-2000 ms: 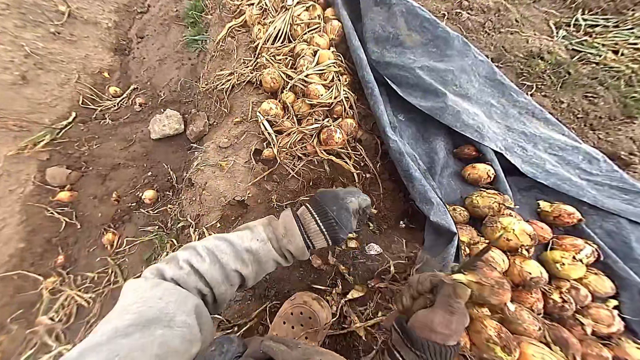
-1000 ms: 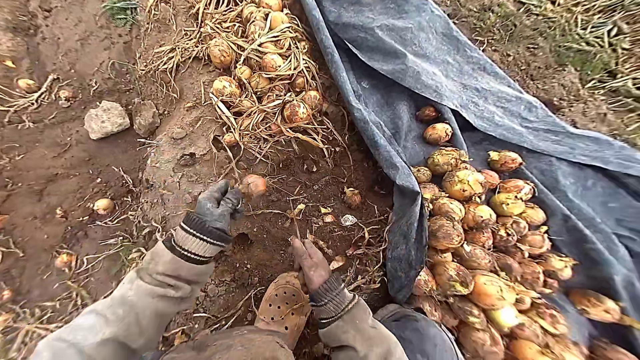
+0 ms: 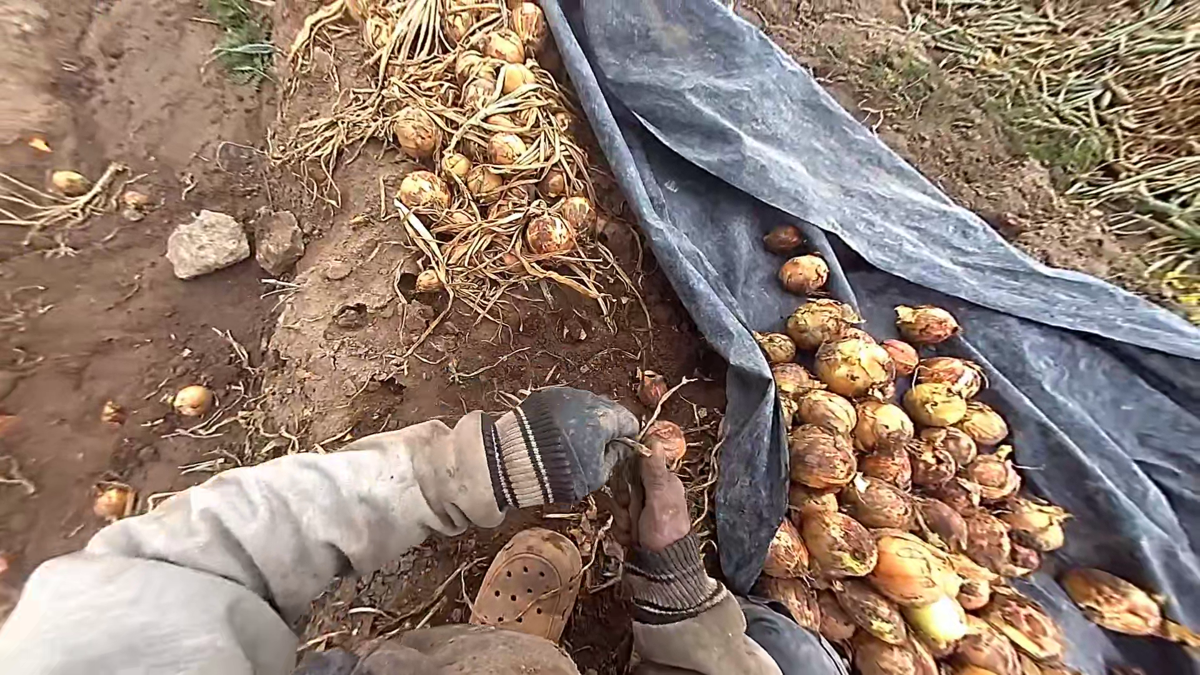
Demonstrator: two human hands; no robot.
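Observation:
My left hand (image 3: 579,441), in a dark knit-cuffed glove, pinches the dry stem of a small onion (image 3: 666,440) at the lower middle. Close beside it my right hand (image 3: 659,502) has its fingers up at the stem, just below that onion; what its fingertips grip is partly hidden. Another small reddish onion (image 3: 651,387) lies on the soil just above. To the right, many loose onions (image 3: 881,502) with cut tops are heaped on a dark fabric sheet (image 3: 844,159). Onions with dry leaves attached (image 3: 506,150) lie in a pile at the top middle.
Two stones (image 3: 208,245) lie on the soil at left. Single onions (image 3: 193,401) are scattered on the ground there. A tan perforated clog (image 3: 531,581) is at the bottom middle, below my hands. Dry cut leaves (image 3: 1106,103) cover the ground at the upper right.
One second ago my hands were apart, with an onion near my left hand; now they are together near the sheet. Two seconds ago my right hand was at the heap of loose onions.

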